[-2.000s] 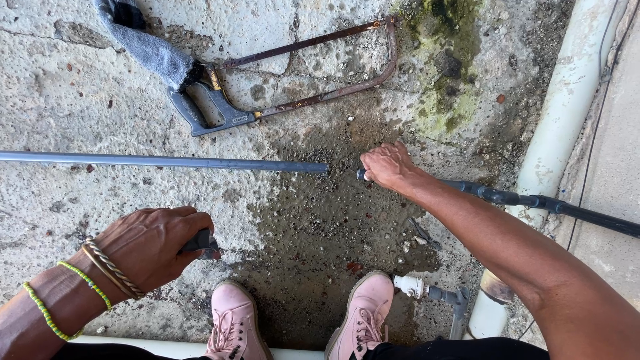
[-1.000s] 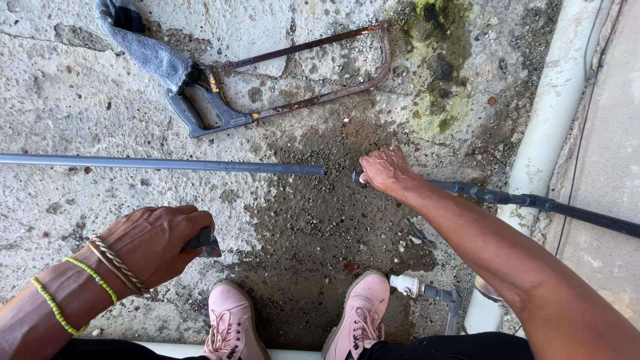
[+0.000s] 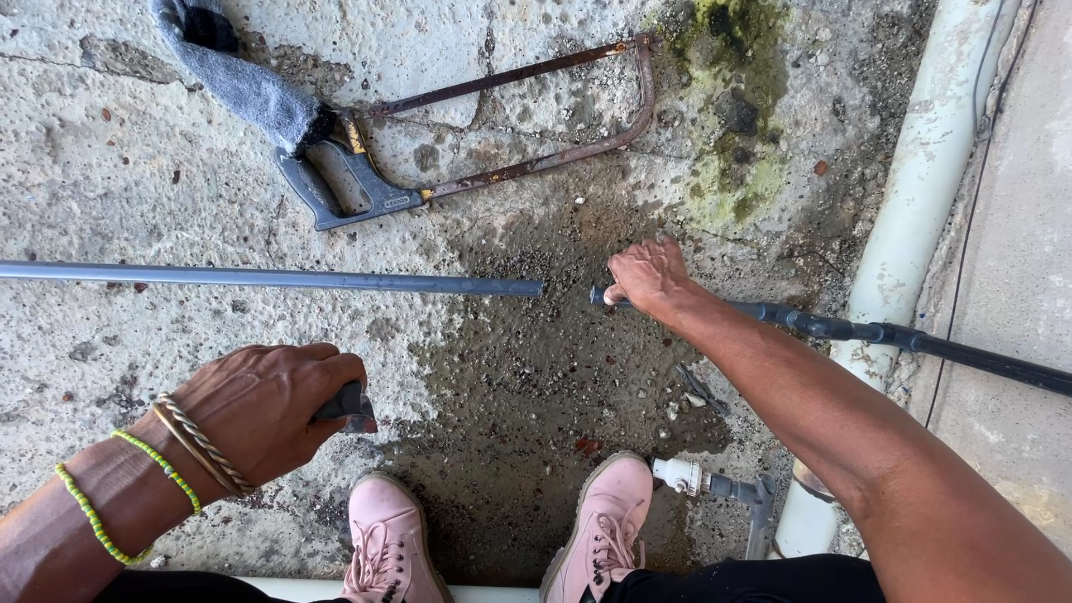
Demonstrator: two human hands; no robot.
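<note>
My left hand (image 3: 272, 410), with bracelets at its wrist, is closed around a small dark object (image 3: 347, 406), mostly hidden by the fingers. My right hand (image 3: 649, 272) grips the end of a dark grey plastic pipe (image 3: 597, 295) that runs right through couplings (image 3: 825, 327). Left of that end, across a short gap, lies the end of a long grey plastic pipe (image 3: 335, 279) on rough concrete. Above it rests a rusty hacksaw (image 3: 536, 162) with a grey handle; a grey knitted glove (image 3: 251, 92) touches the handle.
A thick white pipe (image 3: 913, 167) runs down the right side beside a thin cable. A white valve fitting (image 3: 680, 476) on a grey elbow pipe (image 3: 760, 502) sits by my right pink boot (image 3: 615, 511). My left boot (image 3: 385, 519) stands on wet, gritty concrete.
</note>
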